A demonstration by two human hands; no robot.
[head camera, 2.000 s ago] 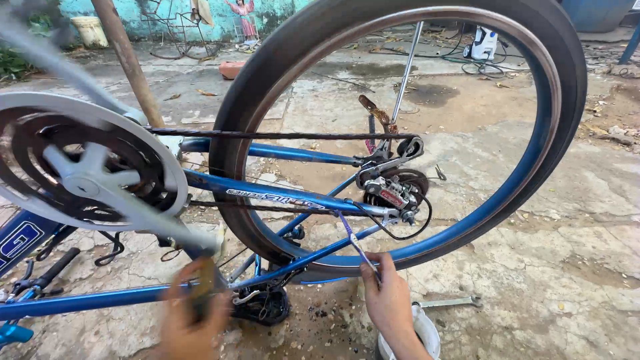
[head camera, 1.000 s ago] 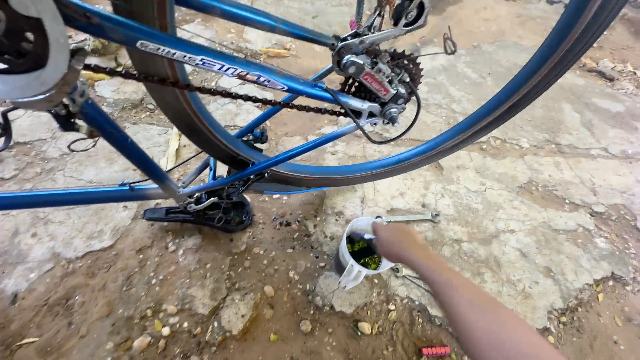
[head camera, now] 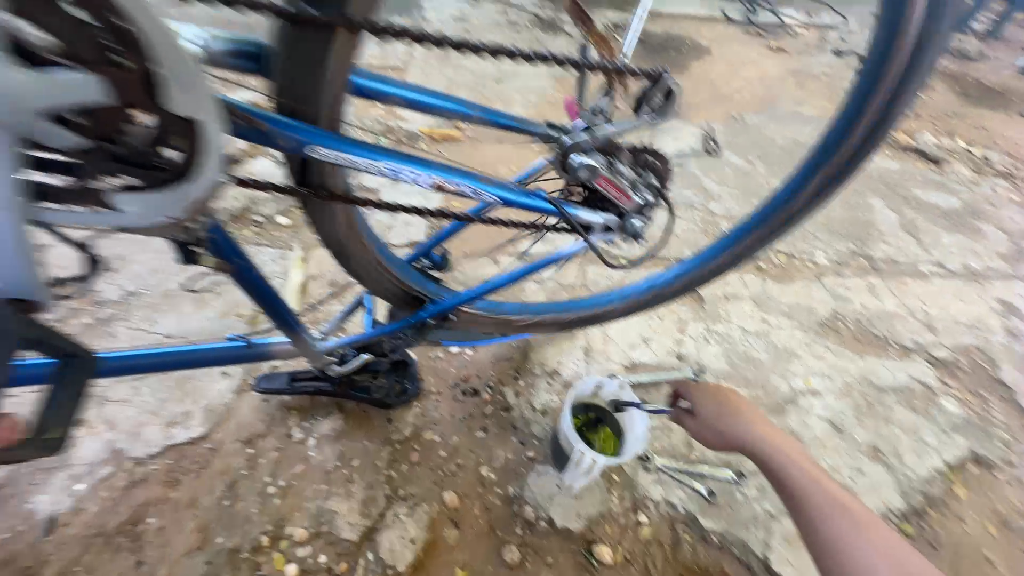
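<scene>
My right hand is closed around the handle of a thin brush-like tool, whose dark tip is over the rim of a white plastic cup of dark liquid. At the far left edge, a fingertip of my left hand shows at the bicycle pedal; the rest is out of view. The blue bicycle frame is upside down, with its chain, rear derailleur and chainring above the ground.
Wrenches lie right of the cup, and another metal tool lies behind it. The black saddle rests on the ground. The rear wheel arches over the cracked concrete.
My right hand went from the rear derailleur area down to the cup, and now has the tool's tip up at the rim. A left fingertip has come into view at the pedal.
</scene>
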